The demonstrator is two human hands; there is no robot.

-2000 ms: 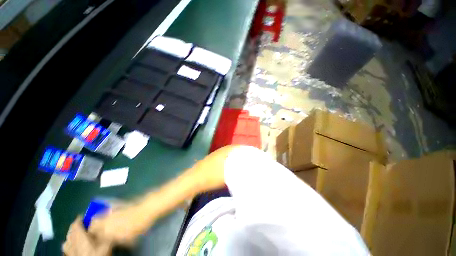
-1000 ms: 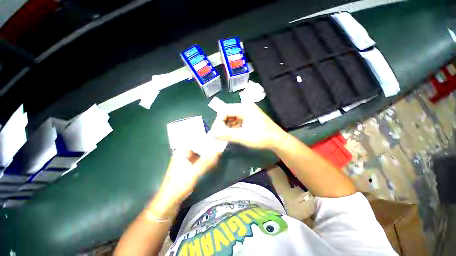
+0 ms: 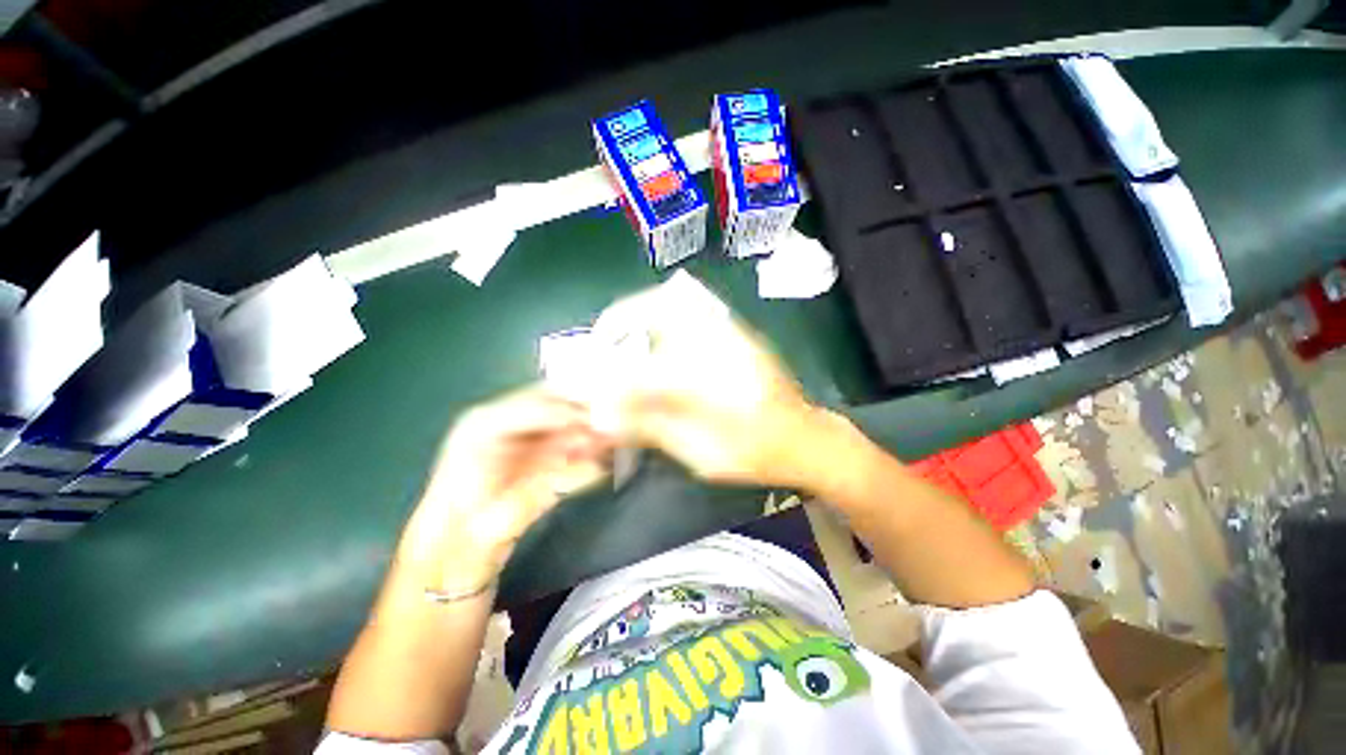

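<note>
A small retail carton (image 3: 567, 354), white with a blue edge, is between my hands in front of me, mostly hidden by the fingers and blurred. My left hand (image 3: 509, 457) grips it from the left and below. My right hand (image 3: 716, 395) closes over it from the right, with white panel or paper at its fingertips. Whether a leaflet or pouch is also held cannot be told. Two closed blue cartons (image 3: 650, 185) (image 3: 757, 174) with red patches stand side by side beyond my hands.
Open cartons (image 3: 133, 391) with raised white flaps stand at left. A black compartment tray (image 3: 1004, 221) lies at right, with white pouches (image 3: 1185, 244) along its far right end. White slips (image 3: 483, 254) lie by the pale rail. A red crate (image 3: 996, 475) and brown boxes (image 3: 1144, 656) are below the bench.
The view first swung from the tray side to face the bench, and the left hand came into view. Since then my hands have closed together over the carton, covering more of it.
</note>
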